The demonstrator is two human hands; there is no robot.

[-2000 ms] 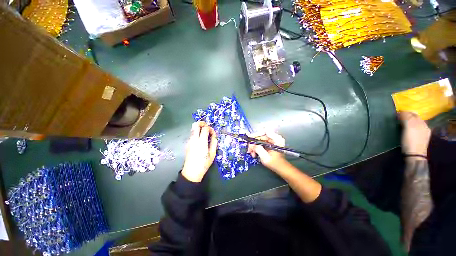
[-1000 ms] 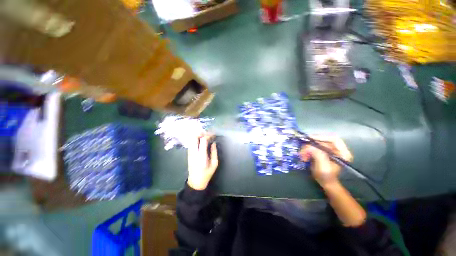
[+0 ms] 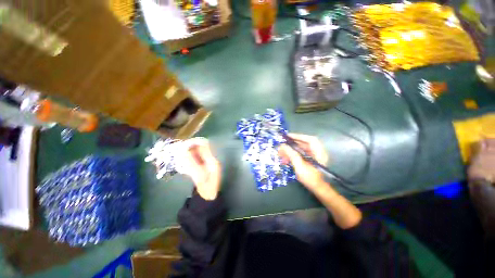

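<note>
A blue PCB panel (image 3: pixel 264 157) crowded with silvery parts lies on the green bench in front of me. My right hand (image 3: pixel 305 158) is at its right edge, closed on the slim black soldering iron (image 3: pixel 309 156), whose front end points over the panel's upper right. My left hand (image 3: pixel 202 165) is at the right side of the white component pile (image 3: pixel 165 156), with its fingertips over the pile. The image is blurred, and I cannot tell whether the left fingertips hold a component.
Stacked blue panels (image 3: pixel 89 198) stand at the left. A brown cardboard box (image 3: pixel 108 70) reaches in from the upper left. The soldering station (image 3: pixel 316 81) is behind the panel, its cable looping right. Yellow panels (image 3: pixel 420 35) lie far right. A person's hand (image 3: pixel 482 158) is at the right edge.
My left hand has gone from over the PCB panel to the white component pile on the left. My right hand still holds the iron at the panel. The whole view has shifted.
</note>
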